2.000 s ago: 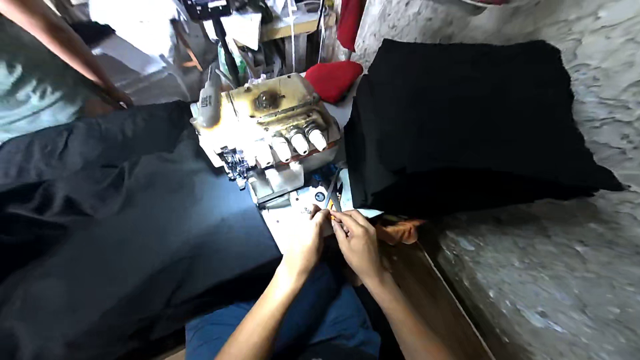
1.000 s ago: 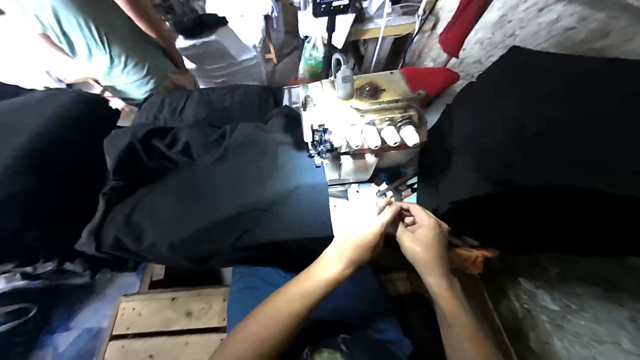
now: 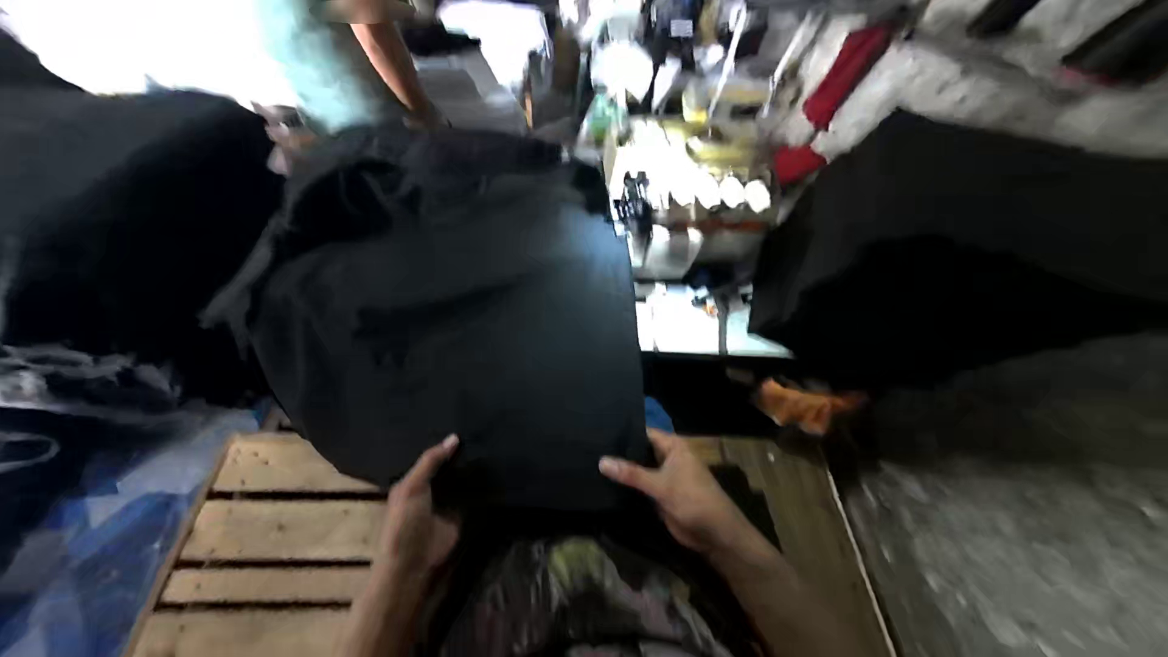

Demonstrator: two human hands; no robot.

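Black fabric [image 3: 456, 310] lies over the table left of the overlock sewing machine [image 3: 703, 173] and hangs toward my lap. My left hand [image 3: 420, 511] is at its near left edge, thumb on top and fingers hidden under the cloth. At the near right corner my right hand [image 3: 680, 484] grips the edge, its thumb above the fabric. White thread cones stand on the machine, blurred by glare. Below them is the machine's pale work plate [image 3: 698, 324], with small items on it too blurred to name.
A black fabric pile [image 3: 958, 246] stands at the right, another dark heap [image 3: 137, 210] at the left. Wooden slats [image 3: 283, 538] lie at lower left, an orange cloth [image 3: 803, 406] beneath the machine's right side. A person [image 3: 338, 73] stands beyond the fabric.
Both hands have moved from in front of the machine to the near edge of the black fabric, which now reaches over my lap. The view has shifted.
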